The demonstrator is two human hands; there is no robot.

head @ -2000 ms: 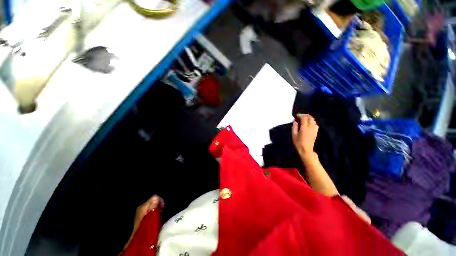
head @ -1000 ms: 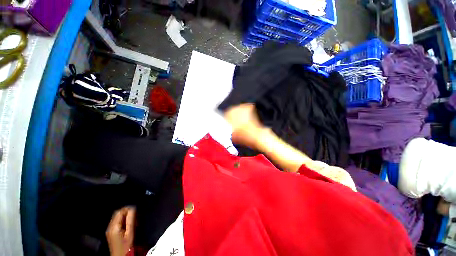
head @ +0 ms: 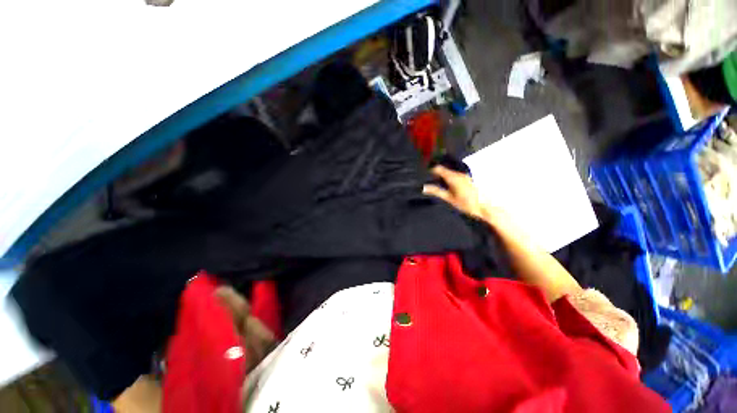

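Note:
A large black garment (head: 347, 202) lies spread across the lap, from the lower left to my right hand. My right hand (head: 456, 192) is at its right end, with the fingers closed on the cloth. On the left, a red sleeve (head: 202, 355) is blurred. A skin-coloured patch shows at the bottom left edge beside the black cloth, but my left hand cannot be made out clearly, nor what it holds.
The white table (head: 162, 105) with its blue edge curves along the upper left. A white board (head: 533, 181) lies right of my right hand. More black cloth (head: 610, 270) and blue crates (head: 663, 189) are at the right. A striped shoe (head: 416, 48) is under the table.
My right hand was at the black pile on the right; now it is at cloth spread across the lap. The left sleeve is raised and blurred. The view has turned, bringing the table back in.

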